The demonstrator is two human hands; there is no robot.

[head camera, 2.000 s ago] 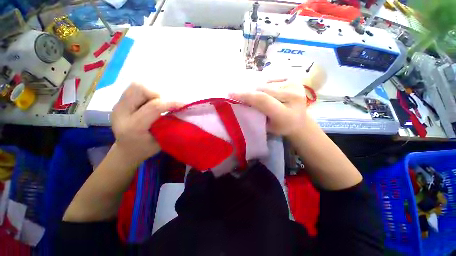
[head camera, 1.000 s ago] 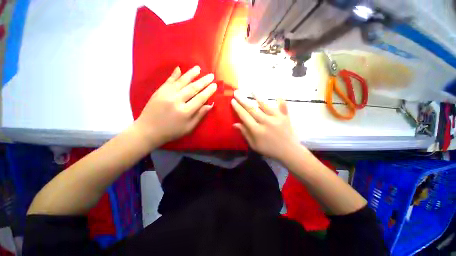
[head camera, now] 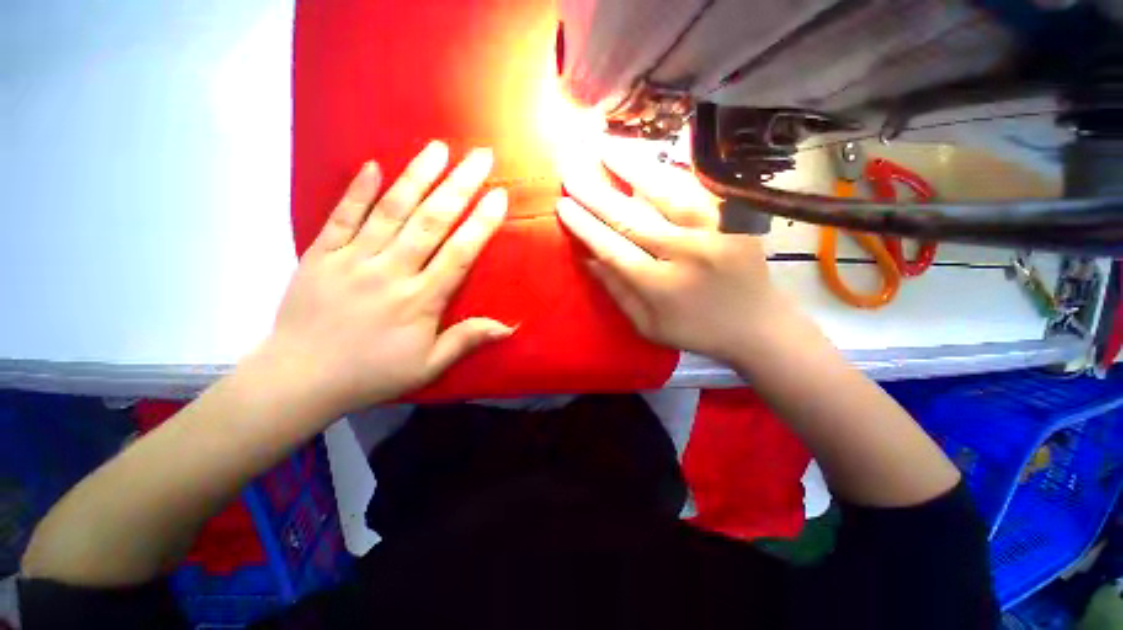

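Observation:
The red garment panel (head camera: 554, 295) lies flat on the white machine table, its front edge over the table's edge. My left hand (head camera: 376, 277) lies flat on it with fingers spread. My right hand (head camera: 684, 259) rests on the panel's right part, fingertips near the needle area. A small red welt (head camera: 532, 201) with a seam line lies between my hands. The presser foot and needle area (head camera: 647, 111) is under bright glare just beyond my right fingertips; whether the needle is in the cloth cannot be told.
The grey machine head (head camera: 788, 49) looms at upper right, with a dark curved bar (head camera: 862, 215) below it. Scissors with orange and red handles (head camera: 868, 259) lie right of my right hand. A blue basket (head camera: 1047, 455) stands below right; red cloth (head camera: 745, 474) hangs below the table.
The panel, turned over and opened flat since the first frame, has moved slightly away under my hands. My left hand's fingers have spread wider. The machine head looms closer in view.

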